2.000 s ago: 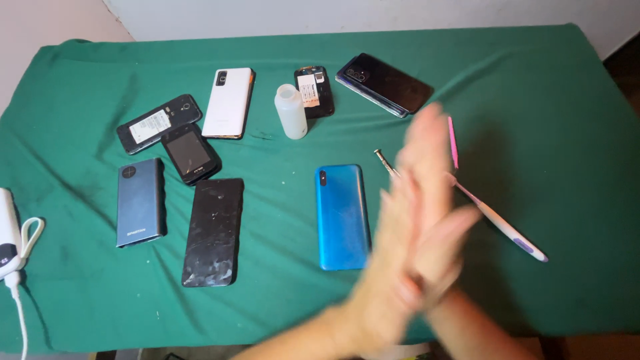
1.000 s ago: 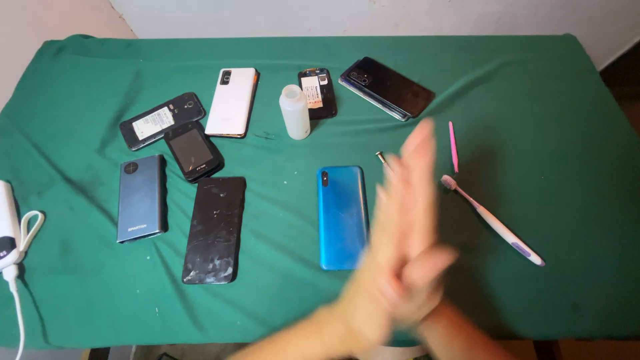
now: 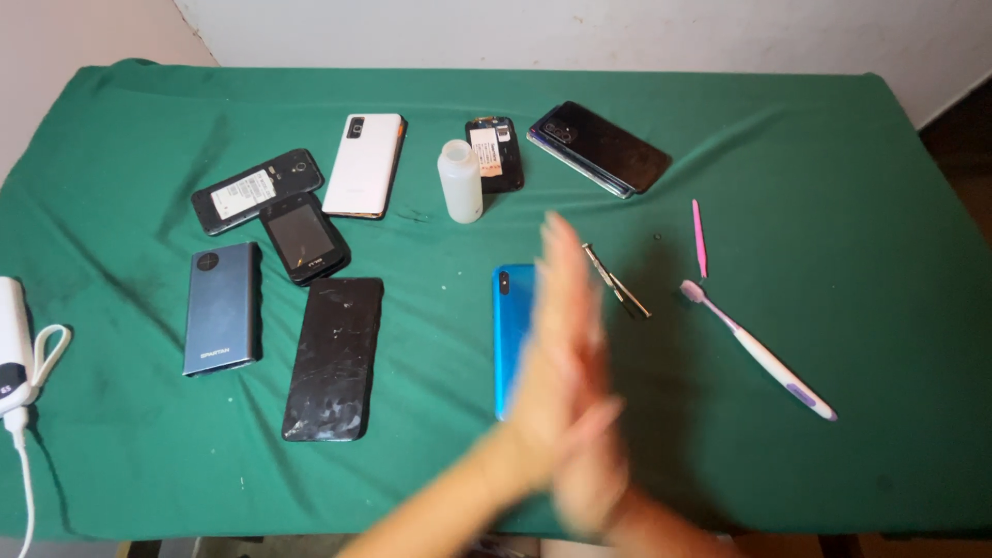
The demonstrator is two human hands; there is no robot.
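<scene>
My left hand [image 3: 535,395] and my right hand [image 3: 593,457] are pressed palm to palm above the cloth, blurred, with no object seen between them. Their fingers point toward the far side. Behind them lies a blue smartphone [image 3: 511,333], its right part hidden by my hands. Just to the right are small metal screwdrivers [image 3: 616,280]. Farther right rest a pink plastic tool [image 3: 699,239] and a white and purple toothbrush [image 3: 763,355]. An uncapped translucent plastic bottle [image 3: 462,184] stands upright beyond my hands.
On the green cloth [image 3: 852,232] lie a white phone [image 3: 364,164], an opened phone [image 3: 508,159], stacked dark phones [image 3: 604,147], a phone with a label [image 3: 256,192], a small black phone [image 3: 304,239], a blue-grey power bank [image 3: 222,308], a black screen panel [image 3: 333,358] and a white cabled device [image 3: 14,349].
My joined hands have moved left relative to the blue phone and now cover its right part. The metal screwdrivers, mostly hidden before, show in full. The things on the cloth have stayed put.
</scene>
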